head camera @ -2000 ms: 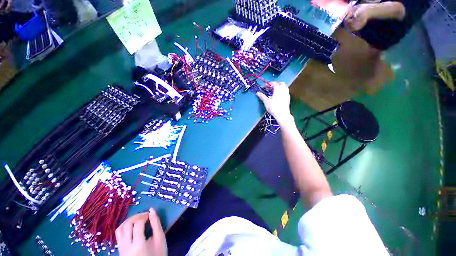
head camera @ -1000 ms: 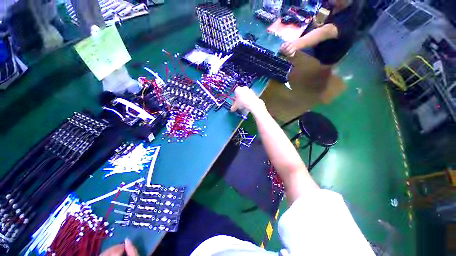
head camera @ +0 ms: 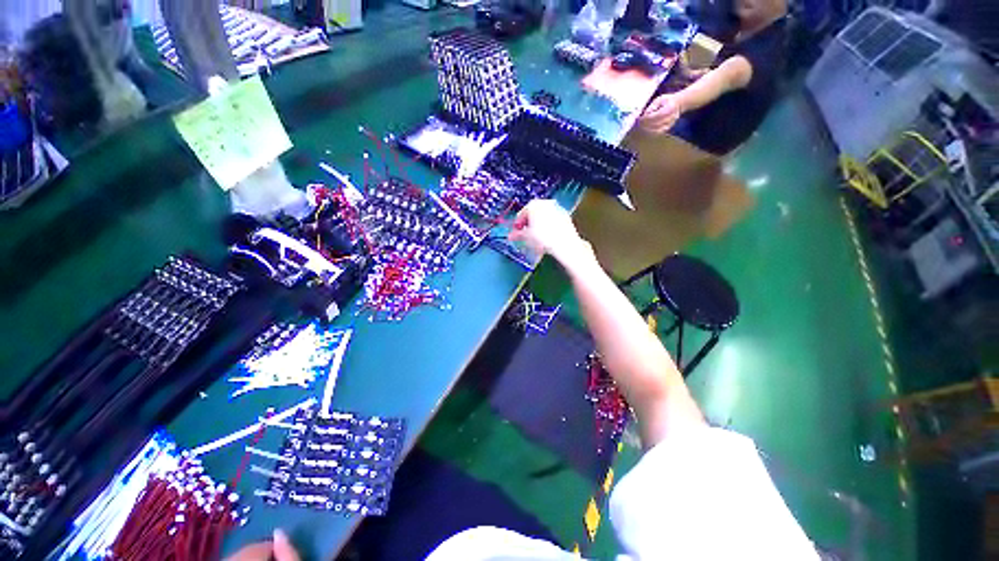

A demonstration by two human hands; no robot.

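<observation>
My right hand (head camera: 546, 232) is stretched out to the bench's edge, over a small dark tool or strip (head camera: 511, 250); its fingers are close together, and whether they grip it I cannot tell. My left hand (head camera: 268, 548) is cut off by the bottom edge, with only finger parts showing. A dark circuit board panel (head camera: 334, 462) lies just above it, with white flat cables (head camera: 254, 425) at its left side. The pile of red leads (head camera: 175, 515) with white plugs lies left of my left hand, beside a fan of blue-tipped flat cables (head camera: 115, 499).
A loose white cable pile (head camera: 287, 362) lies beyond the panel. Boards tangled with red wires (head camera: 411, 225) are mid-bench. Long black trays (head camera: 164, 318) are at left, a stacked rack (head camera: 477, 82) at the rear. A black stool (head camera: 697, 292) stands right; a person's hand (head camera: 661, 113) is at the far bench.
The view has swung right since two seconds ago. My left hand has sunk mostly out of the picture. My right hand stays near the dark tool, its fingers slightly raised since the last frame.
</observation>
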